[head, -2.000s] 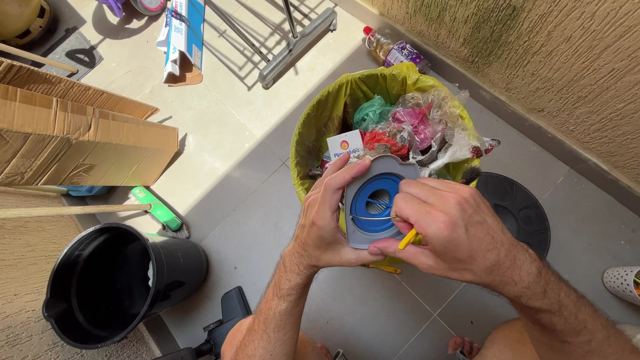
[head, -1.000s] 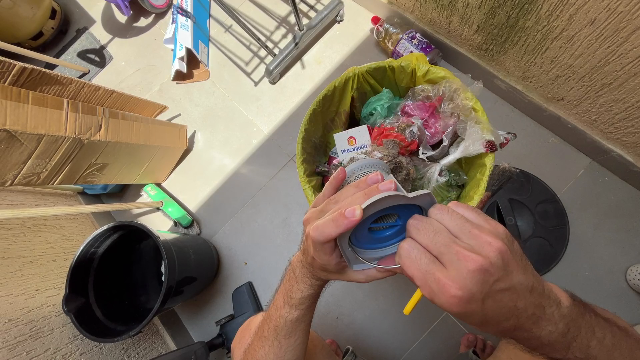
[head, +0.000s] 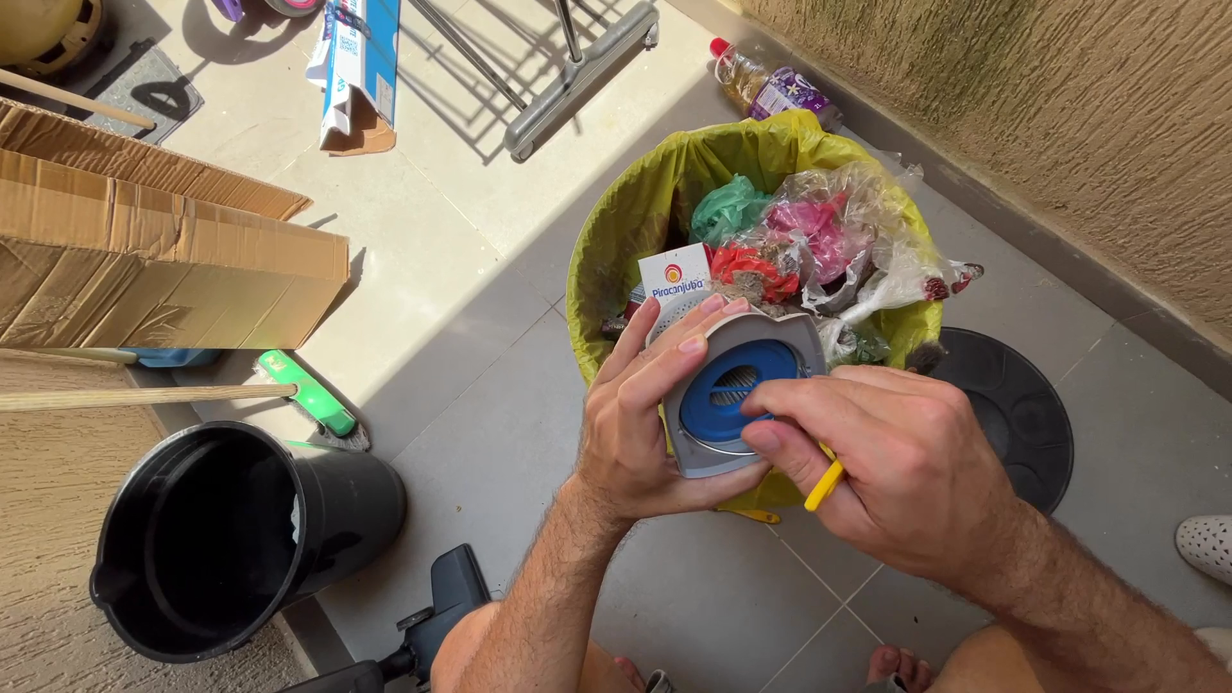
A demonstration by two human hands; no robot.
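My left hand grips a grey plastic filter part, likely from a vacuum cleaner, with a blue round insert and a perforated cylinder at its far side. Against the blue insert are the thumb and forefinger of my right hand, which also holds a thin yellow-handled tool in its curled fingers; the tool's other end is hidden. Both hands are over the near rim of a bin with a yellow bag, filled with plastic wrappers and a white printed carton.
A black lid lies right of the bin, a plastic bottle behind it. At left are a black bucket, a green broom and a cardboard box. A black vacuum-like part lies at lower left. A patterned shoe shows at right.
The filter part was tilted differently a second ago and its blue insert now faces the camera more. My right fingers have moved from its edge onto the blue insert.
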